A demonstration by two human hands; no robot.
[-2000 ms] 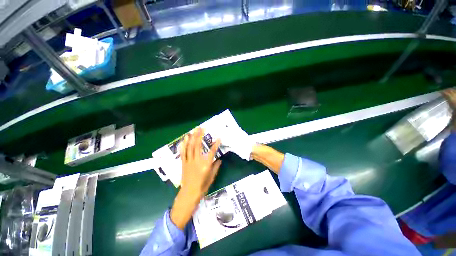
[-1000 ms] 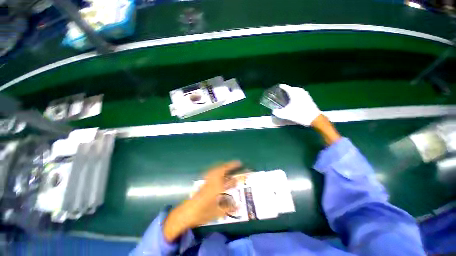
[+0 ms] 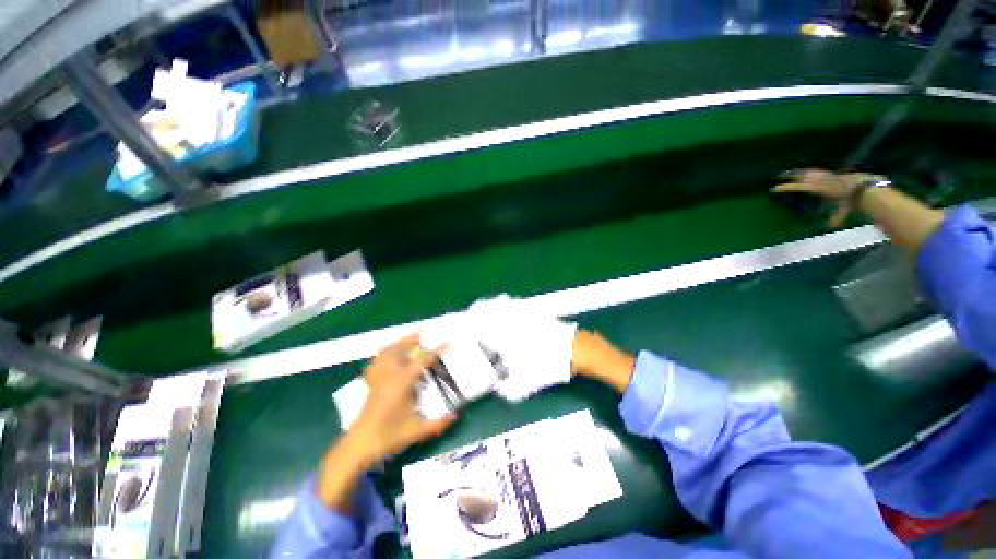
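Note:
My left hand (image 3: 390, 395), bare, is on the left part of a white retail box (image 3: 451, 377) with a black band. My right hand (image 3: 518, 347), in a white glove, is at the same box's right end. The box is held over the near edge of the guide rail, partly hidden by both hands. Its contents cannot be seen. Another retail box (image 3: 511, 488) with a round product picture lies on the green bench top in front of me.
A retail box (image 3: 289, 298) lies on the belt beyond the rail (image 3: 699, 275). Boxes (image 3: 162, 464) stand at left beside clear trays (image 3: 49, 470). A light blue bin (image 3: 237, 144) is across the line. Another person's hand (image 3: 821, 188) reaches over the belt at right, above a clear tray (image 3: 880, 289).
My gloved hand has come back from the belt, where it held a clear tray, to the box. My left hand has left the near box and holds the other one. A person's arm has appeared at right.

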